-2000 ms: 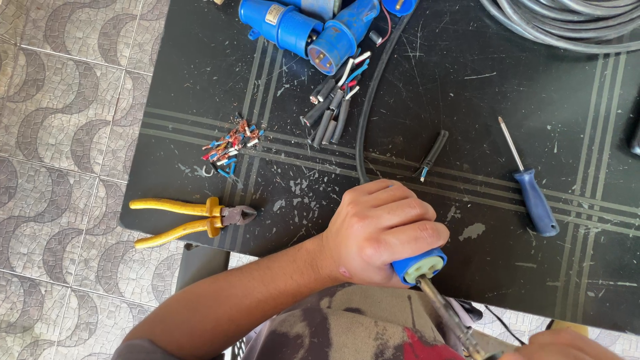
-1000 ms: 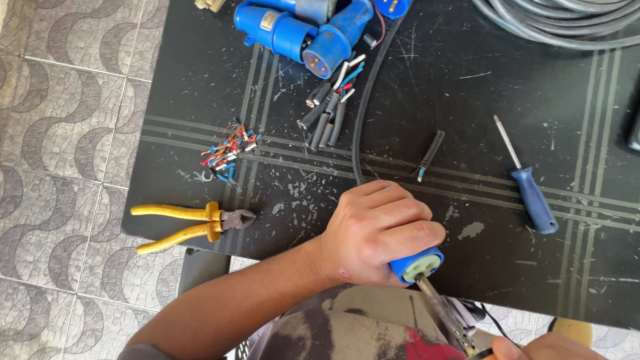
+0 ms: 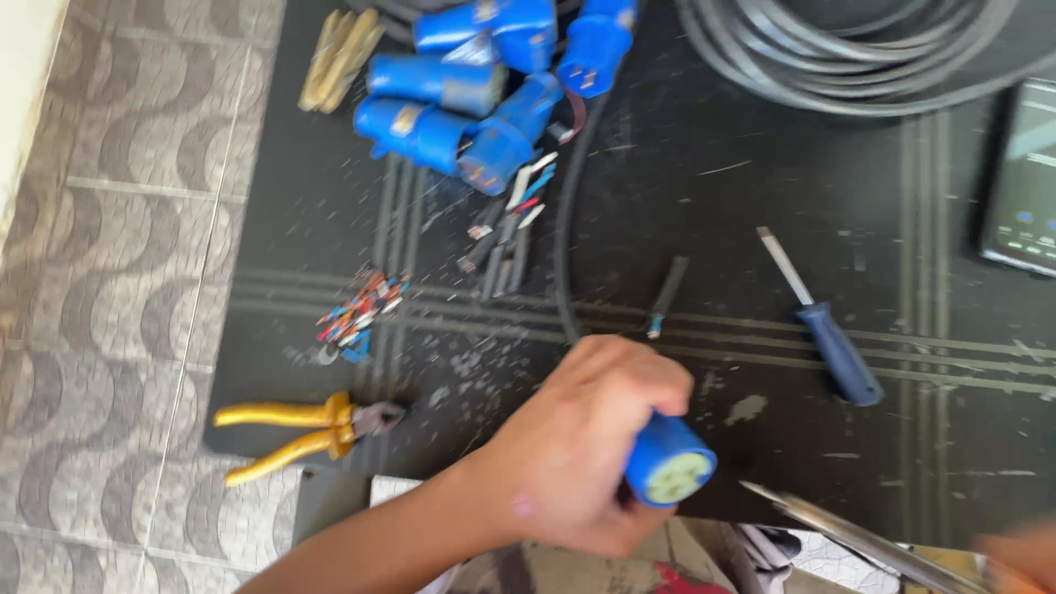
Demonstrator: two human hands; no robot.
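My left hand (image 3: 590, 445) grips a blue industrial plug connector (image 3: 672, 466), its pale round face turned toward the lower right. A dark cable (image 3: 569, 247) runs down the table to that hand. At the lower right edge, blurred, my right hand (image 3: 1023, 553) holds a long thin metal tool (image 3: 858, 532), whose pointed tip is a little to the right of the connector and apart from it. The tool's exact kind cannot be told. A blue-handled screwdriver (image 3: 837, 355) lies on the table at the right.
Yellow-handled pliers (image 3: 342, 425) lie near the table's left corner, below wire scraps (image 3: 363, 313). Farther back are cut cable pieces (image 3: 503, 256), several blue connectors (image 3: 421, 132), wooden sticks (image 3: 338, 58) and a coiled grey cable (image 3: 792, 74). A phone (image 3: 1023, 181) lies at the right edge.
The metal tool's tip, against the connector's face before, is now away from it to the right. My right hand has moved right. The view has shifted somewhat.
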